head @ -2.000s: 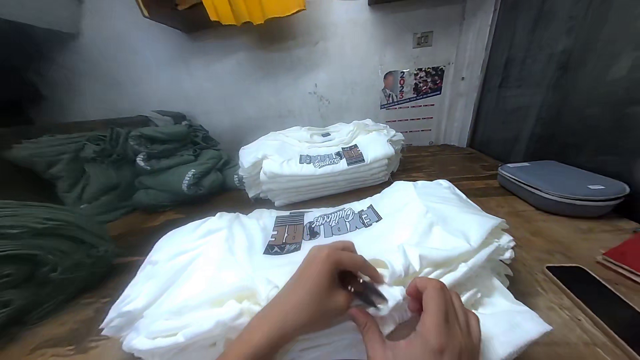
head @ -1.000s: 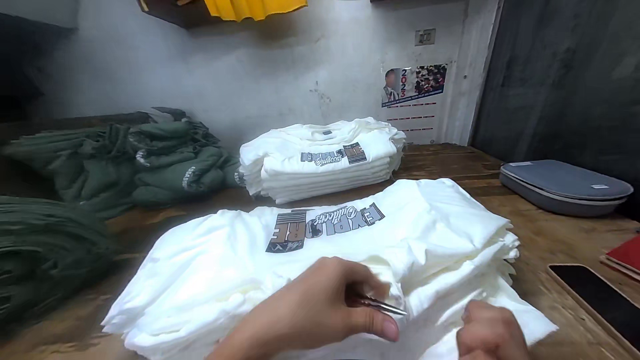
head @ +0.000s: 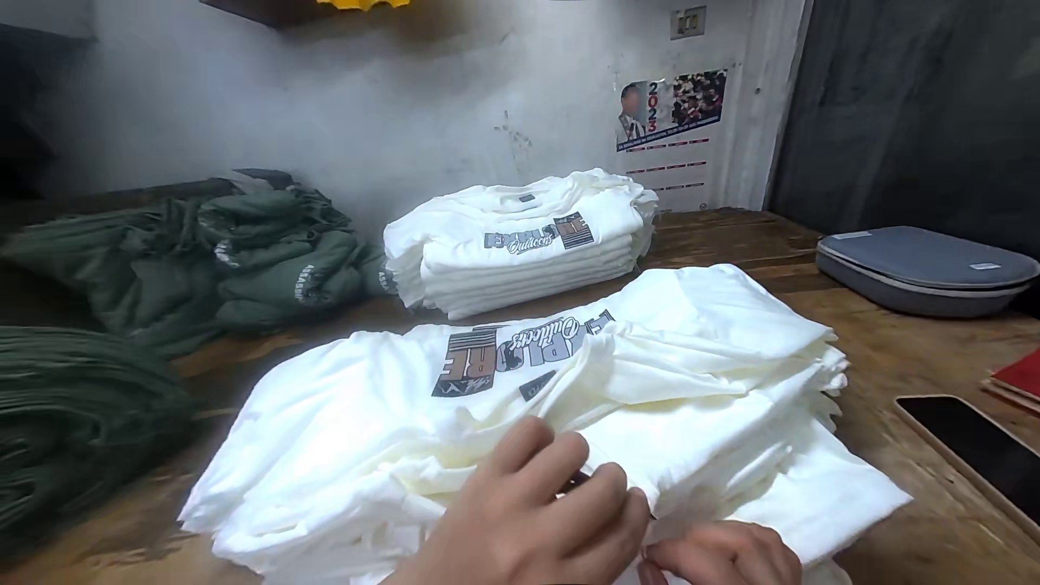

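Note:
A stack of folded white printed T-shirts lies on the wooden table in front of me, its upper layers rumpled. Over the near side of this stack, my left hand is curled round a small dark metal tool, which is mostly hidden by the fingers. Beside it at the bottom edge, my right hand pinches white fabric, its fingertips close to the left hand's. Behind them stands a second, neater stack of white T-shirts with a similar print.
Dark green garments are heaped at the back left, with a folded green pile nearer. On the right are a grey zip case, a phone and a red book. A calendar hangs on the wall.
Cloth near the shirt's print has been lifted and bunched. The pointed metal tool, plain in my left hand earlier, is now mostly covered. My right hand has come back close beside the left.

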